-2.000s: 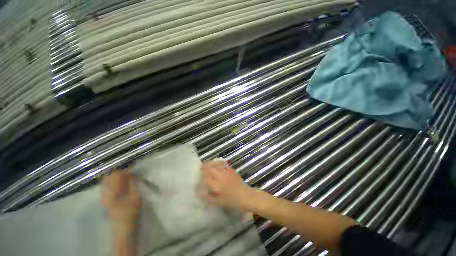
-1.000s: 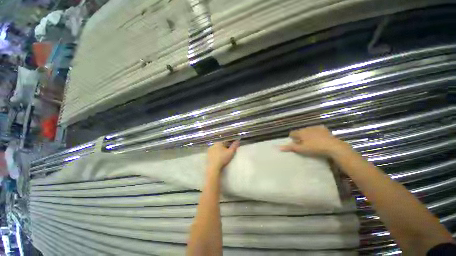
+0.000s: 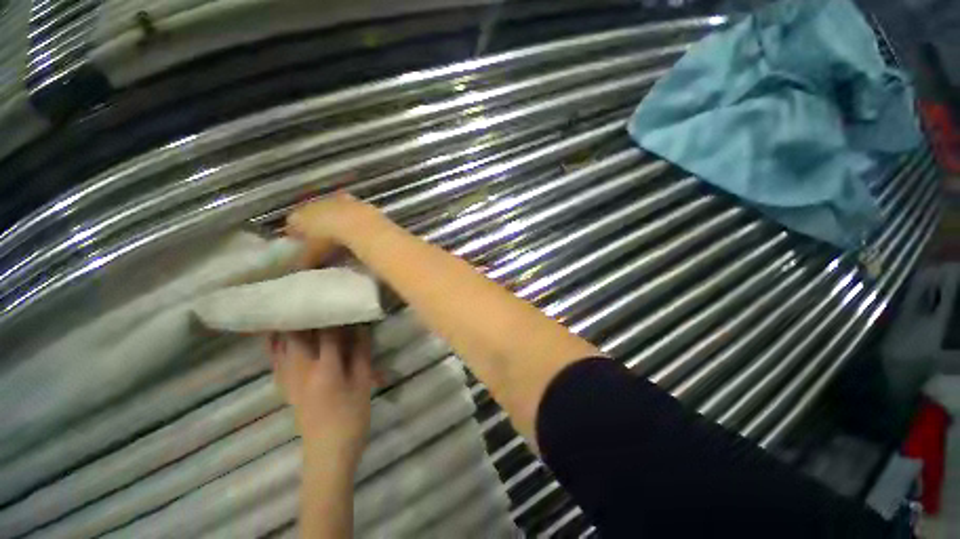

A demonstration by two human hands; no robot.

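Note:
The white cloth [image 3: 226, 432] lies in long ridges over the metal tubes [image 3: 674, 305] at the lower left. Its far edge is folded up near my hands. My left hand [image 3: 324, 374] comes from below, with its fingers under the raised fold and gripping it. My right hand [image 3: 326, 223] reaches across from the right to the cloth's far edge, just beyond the fold. Its fingertips are partly hidden and blurred, so I cannot tell whether they pinch the cloth.
A crumpled blue-green cloth [image 3: 784, 121] lies on the tubes at the upper right. The neighbouring rack [image 3: 200, 37] with cream cloth runs along the upper left, beyond a dark gap. A red object [image 3: 926, 442] is at the right edge.
The view has swung back right, showing the blue-green cloth again. My right hand has moved from the cloth's right end to its far edge. My left hand is now under the fold.

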